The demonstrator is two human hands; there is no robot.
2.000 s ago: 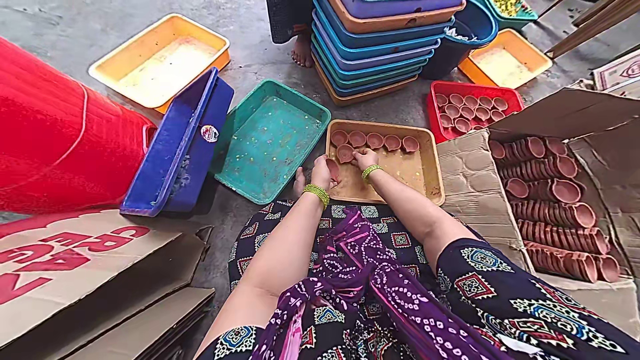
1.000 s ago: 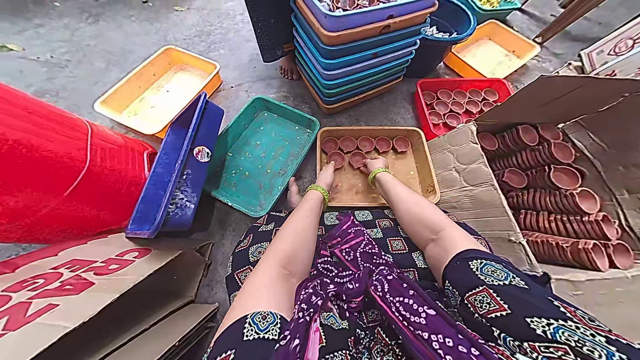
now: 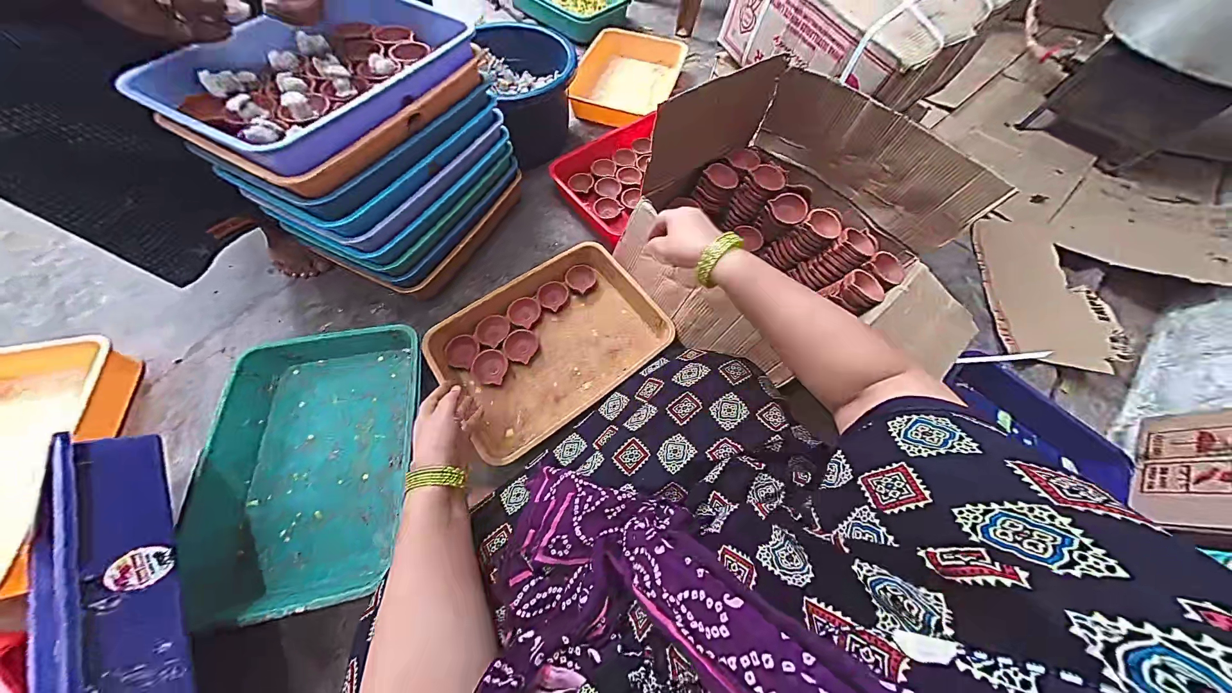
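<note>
Several small clay diya lamps (image 3: 523,312) stand in a row of five along the far side of a tan plastic tray (image 3: 577,423), with two more in front of them. My left hand (image 3: 443,426) rests by the tray's near left edge, fingers loosely apart and holding nothing that shows. Over the near left edge of an open cardboard box (image 3: 857,144) is my right hand (image 3: 681,236), fingers curled downward; its fingertips are hidden. Stacked clay diyas (image 3: 804,236) fill the box in leaning rows.
Left of the tan tray lies a green tray (image 3: 327,472). A tall stack of trays (image 3: 385,221) rises behind, topped by a purple tray (image 3: 289,154) of diyas; a person stands there. A red tray (image 3: 599,226) of diyas touches the box. A blue tray (image 3: 115,558) leans at left.
My right hand has left the diyas in the tan tray and moved right to the box. My left hand has drawn back to the tray's edge. The view has swung right.
</note>
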